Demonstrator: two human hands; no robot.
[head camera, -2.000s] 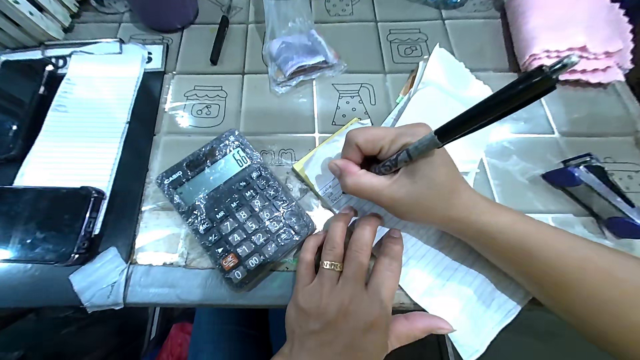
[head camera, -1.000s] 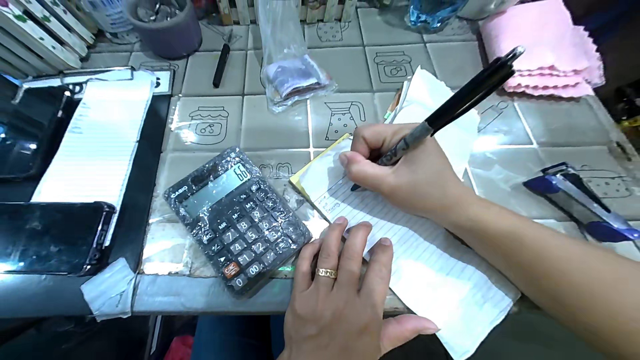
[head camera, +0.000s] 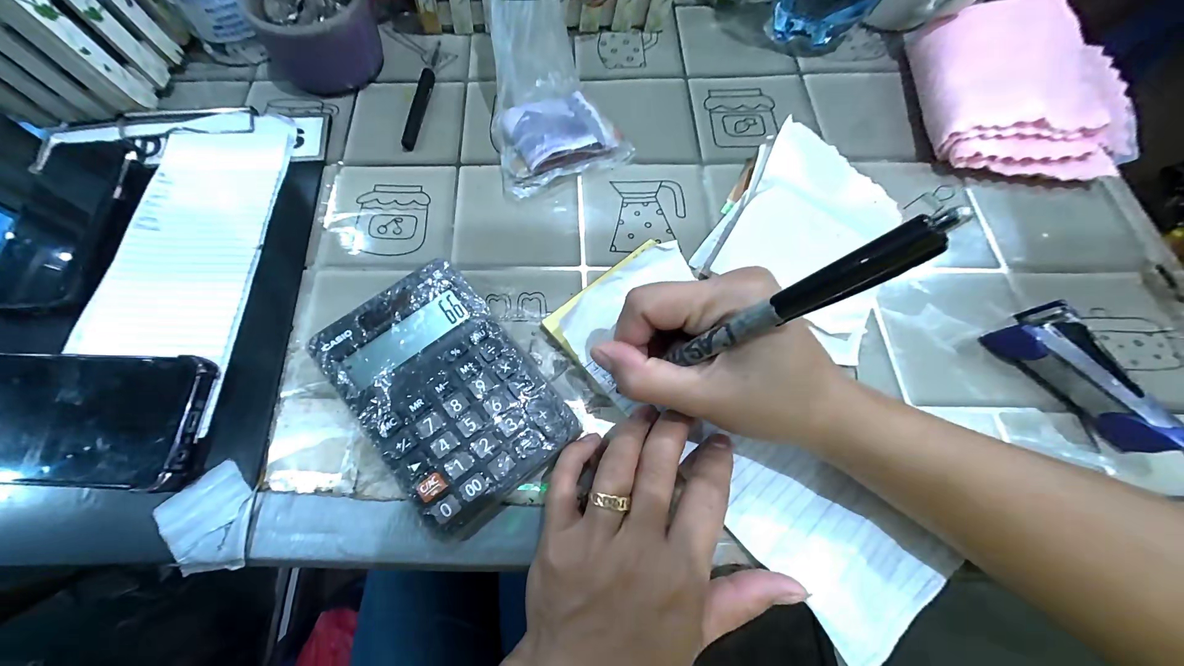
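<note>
My right hand (head camera: 731, 356) grips a black pen (head camera: 860, 268) with a grey patterned grip, over a small paper pad (head camera: 629, 282) with a yellow edge; the pen's tip is hidden by my fingers. My left hand (head camera: 638, 527), a gold ring on one finger, lies with fingers spread at the pad's lower edge, on or beside a lined sheet (head camera: 832, 546). Left of it a black Casio calculator (head camera: 444, 398) in clear plastic lies tilted on the tiled tabletop. Folded white papers (head camera: 795, 217) lie beyond my right hand.
A smartphone (head camera: 102, 421) and a clipboard with a lined sheet (head camera: 185, 240) lie at left. Toward the back are a purple cup (head camera: 319, 46), a black pen-like tool (head camera: 420, 109) and a plastic bag (head camera: 555, 129). A pink cloth (head camera: 1017, 92) and a blue stapler-like object (head camera: 1091, 375) are at right.
The view has shifted a little. My right hand stays on the pad with the pen, whose angle has changed slightly; my left hand keeps its place by the pad.
</note>
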